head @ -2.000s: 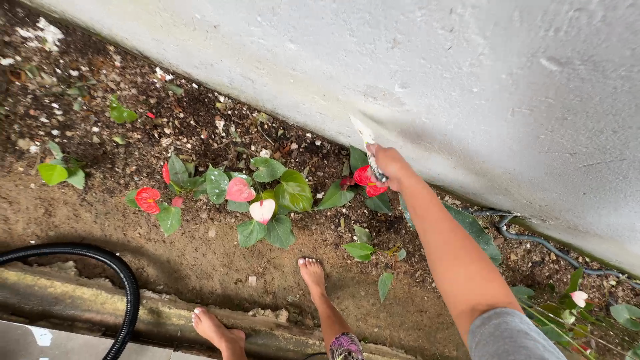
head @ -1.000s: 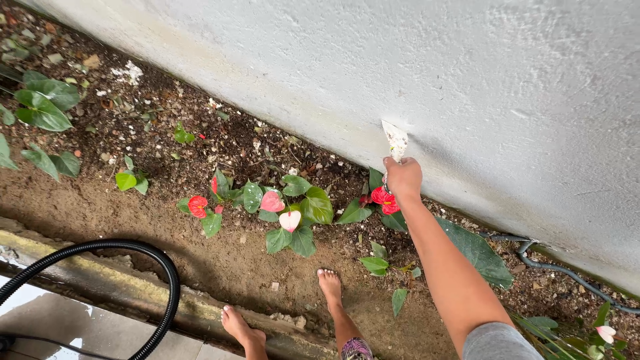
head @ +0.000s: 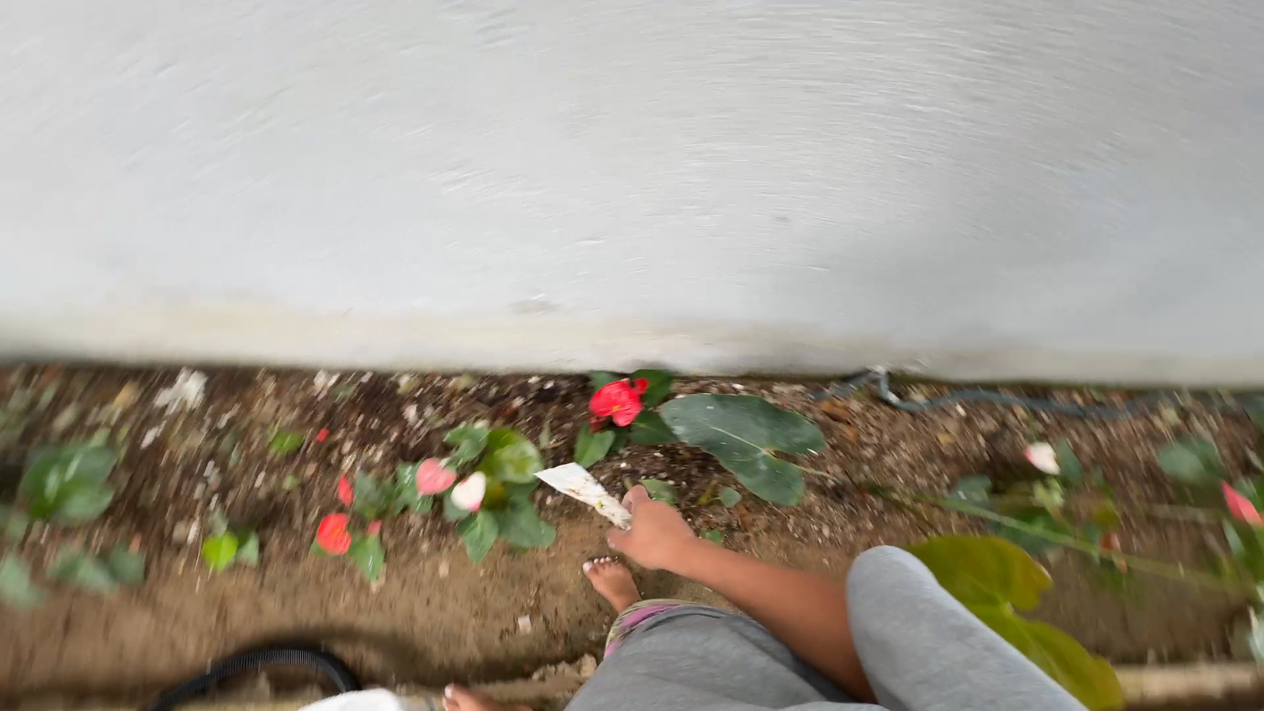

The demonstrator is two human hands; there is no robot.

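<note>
My right hand (head: 654,531) is closed around the handle of a putty knife (head: 585,491), its pale blade smeared with white and pointing up and left. Hand and blade are over the planting bed, apart from the painted wall (head: 632,197). Just above the hand stand a red anthurium flower (head: 617,402) and a large green leaf (head: 746,439). Pink and white anthurium flowers (head: 469,492) are left of the blade. My left hand does not show.
Soil with pale chips (head: 267,405) runs along the wall's foot. A grey cable or hose (head: 978,397) lies there at right. A black corrugated hose (head: 262,662) curves at lower left. My bare foot (head: 612,583) stands on the soil; broad yellow-green leaves (head: 987,583) are at lower right.
My right hand has drawn the putty knife back from the wall, down over the bed beside my body. The view has turned and is blurred.
</note>
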